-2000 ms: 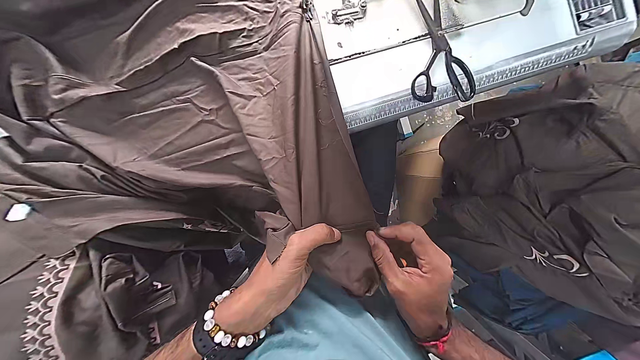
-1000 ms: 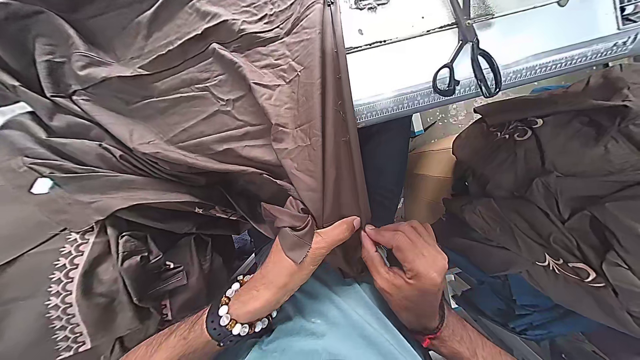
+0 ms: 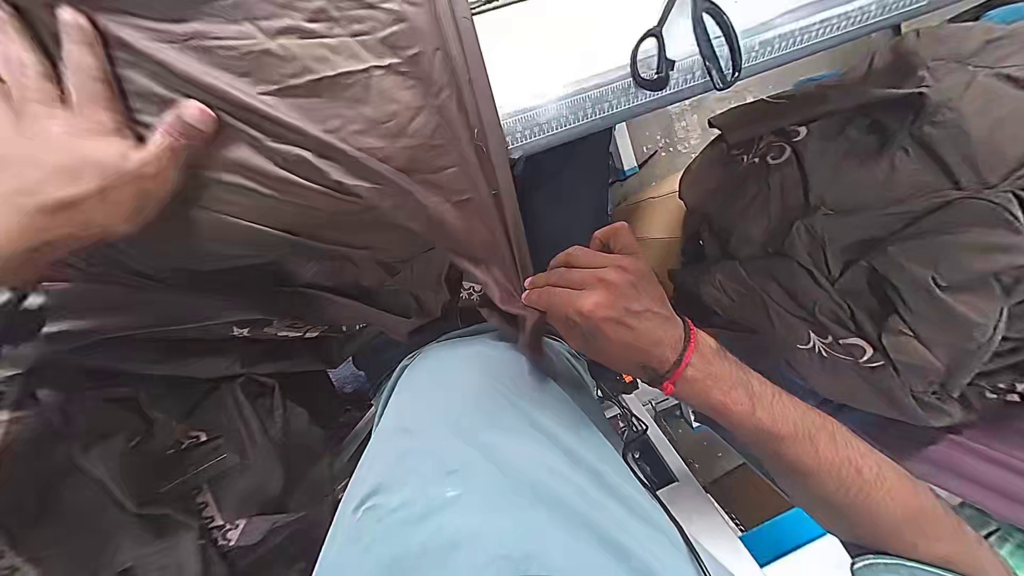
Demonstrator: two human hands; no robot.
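Brown fabric (image 3: 344,104) with wrinkles spreads from the upper left down to my lap, with a long straight folded edge along its right side. My right hand (image 3: 600,296), with a red cord at its wrist, pinches the lower end of that edge between thumb and fingers. At the upper left, my left hand (image 3: 88,152) has its fingers spread and its palm down over the cloth, resting on it or just above; it grips nothing. Black-handled scissors (image 3: 688,48) lie on the white sewing table (image 3: 552,56), their handles over the ruler strip at its edge.
Dark brown embroidered fabric (image 3: 848,216) is heaped at the right. More dark embroidered cloth (image 3: 104,480) hangs at the lower left. The ruler strip (image 3: 592,112) runs along the table's front edge. Black cables (image 3: 640,448) hang beside my light blue garment (image 3: 488,464).
My left hand has let go of the cloth's lower end and moved to the upper left, its fingers now spread. My right hand still pinches the edge. The view has shifted.
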